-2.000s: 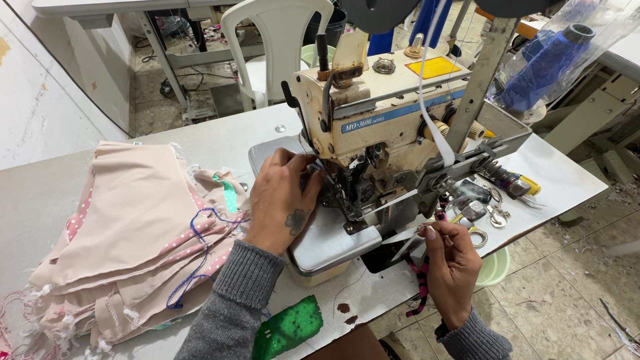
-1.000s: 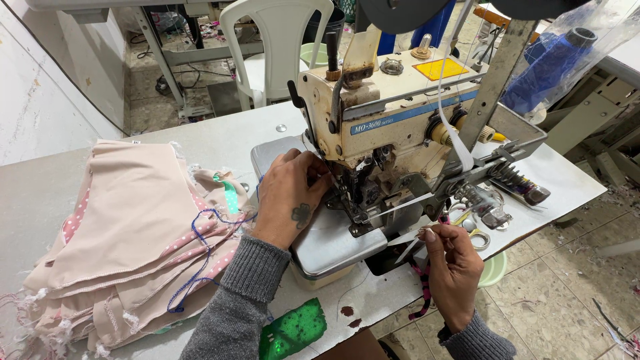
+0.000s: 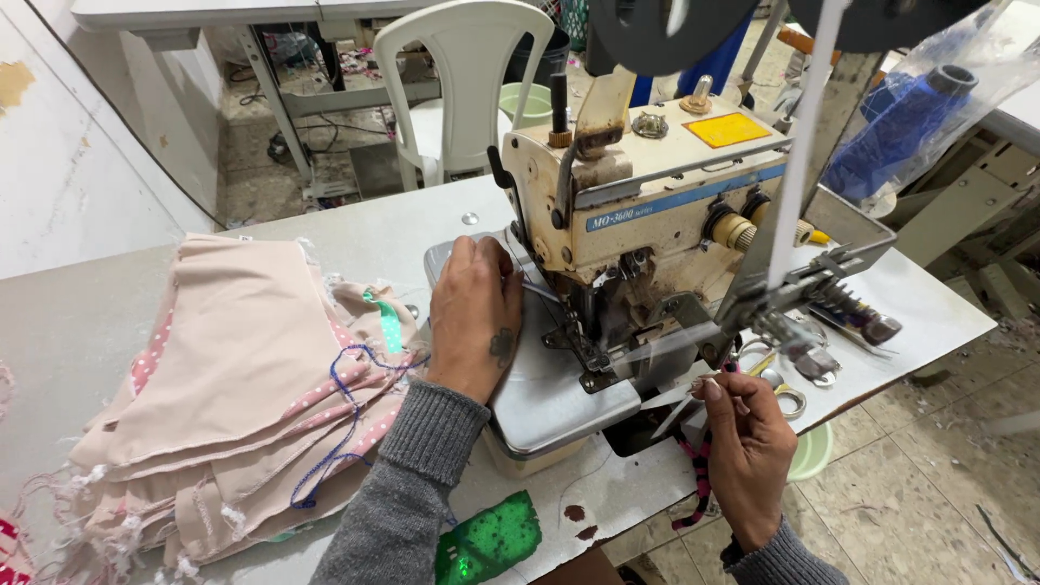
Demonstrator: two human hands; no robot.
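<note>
An overlock sewing machine (image 3: 634,203) with a cream body stands on the white table. My left hand (image 3: 475,321) is at the left of its needle area, over the metal cloth plate (image 3: 552,398), its fingertips on a thin strip or thread that leads toward the presser foot (image 3: 597,370). Right of the plate, my right hand (image 3: 743,439) pinches something small and pale between thumb and fingers, beside white blades that look like small scissors or snips (image 3: 670,410). A white elastic tape (image 3: 800,146) runs down from above to the spring-loaded feeder (image 3: 812,317).
Pink fabric pieces (image 3: 244,325) with dotted lining and loose blue thread lie piled at the left. A green sparkly piece (image 3: 491,540) lies at the table's front edge. Scissors (image 3: 788,398) lie right of the machine. Behind stand a white plastic chair (image 3: 463,49) and blue thread cone (image 3: 902,130).
My left hand has moved a little away from the needle area, back along the plate. My right hand remains near the plate's right side. The view has come slightly closer to the machine.
</note>
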